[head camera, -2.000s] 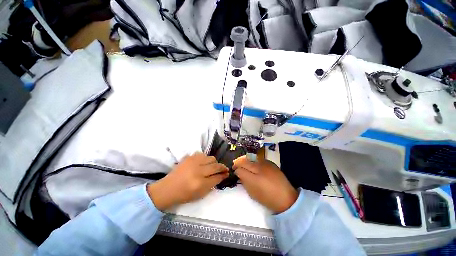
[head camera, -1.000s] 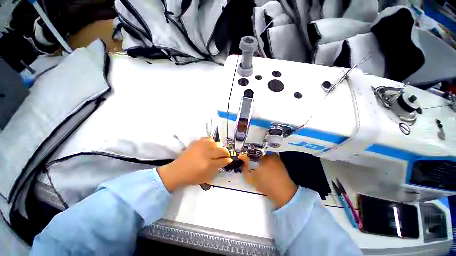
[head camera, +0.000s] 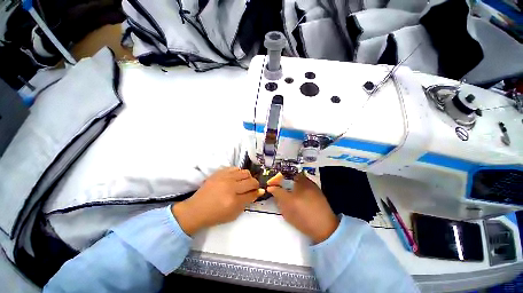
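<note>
A white sewing machine (head camera: 338, 114) with a blue stripe stands in front of me. A small black fabric piece (head camera: 252, 167) lies under its needle area, mostly hidden by my hands. My left hand (head camera: 221, 197) and my right hand (head camera: 301, 205) both hold its near edge with pinched fingertips, close together just in front of the presser foot. A light grey panel (head camera: 143, 166) with a black edge lies left of the needle, reaching my left hand. A stack of black cut pieces (head camera: 347, 191) lies right of my right hand.
Folded grey panels (head camera: 57, 126) are piled at the left. More panels (head camera: 327, 34) are heaped behind the machine. A black phone (head camera: 448, 237) and slim pink and blue items (head camera: 401, 226) lie at the right. A measuring tape strip (head camera: 252, 273) runs along the table's front edge.
Since one second ago, both hands have drawn slightly back from the needle, and more of the black piece shows between them. The whole view has shifted a little.
</note>
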